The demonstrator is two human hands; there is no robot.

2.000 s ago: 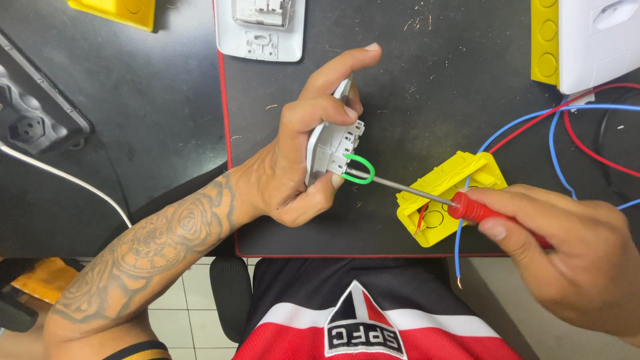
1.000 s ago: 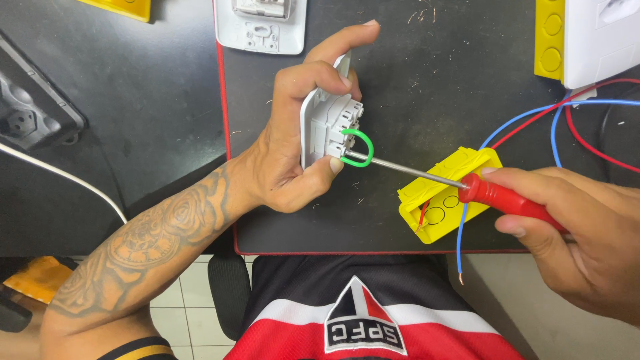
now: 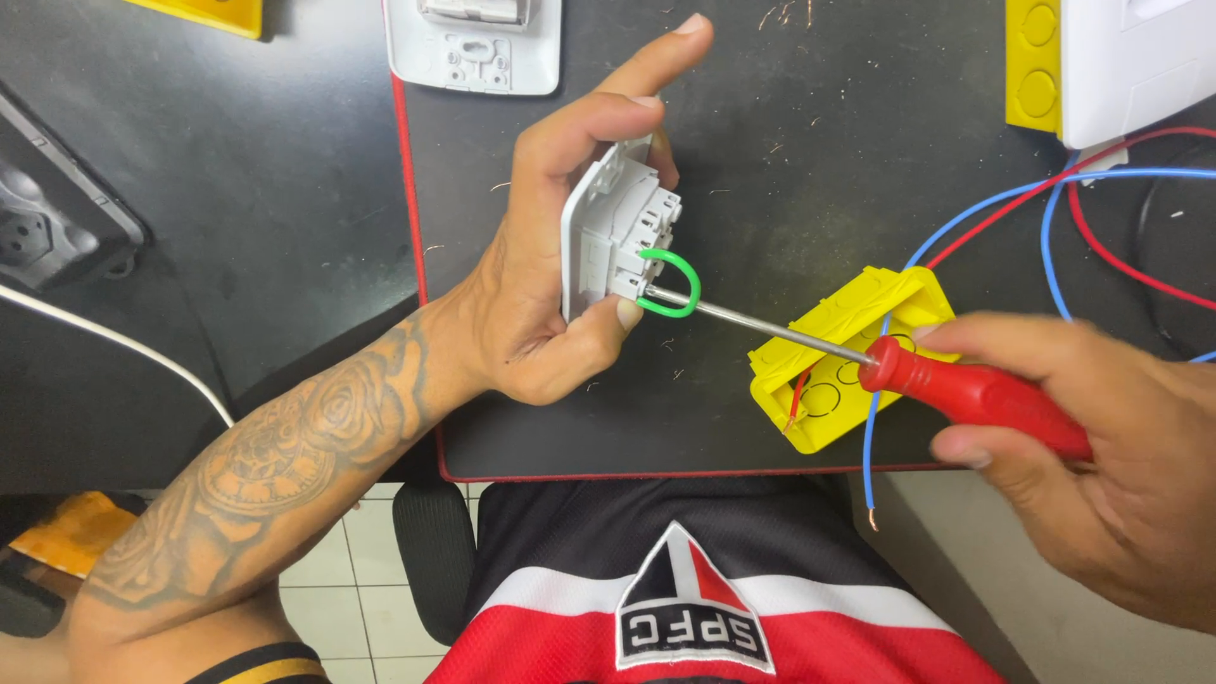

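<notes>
My left hand (image 3: 560,275) holds a white electrical switch or socket module on its plate (image 3: 617,228), tilted on edge with its terminals facing right. A short green wire (image 3: 696,285) loops between two of its terminals. My right hand (image 3: 1092,446) grips the red handle of a screwdriver (image 3: 978,394); its shaft runs left to the module's lower terminal, where the tip is hidden. Beneath the screwdriver lies a yellow electrical wall box (image 3: 822,432), with a red wire end inside. A blue wire (image 3: 868,456) with a bare copper end passes across the box and over the table edge.
A white plate with a module (image 3: 475,71) lies at the top. At top right stands a yellow box with a white cover (image 3: 1140,76), near red and blue wires (image 3: 1054,256). A black socket unit (image 3: 57,209) and a white cable (image 3: 123,342) are at left. Copper bits dot the black mat.
My right hand and the screwdriver's handle have shifted slightly right and down since two seconds ago. The left hand still holds the module, now turned a little differently.
</notes>
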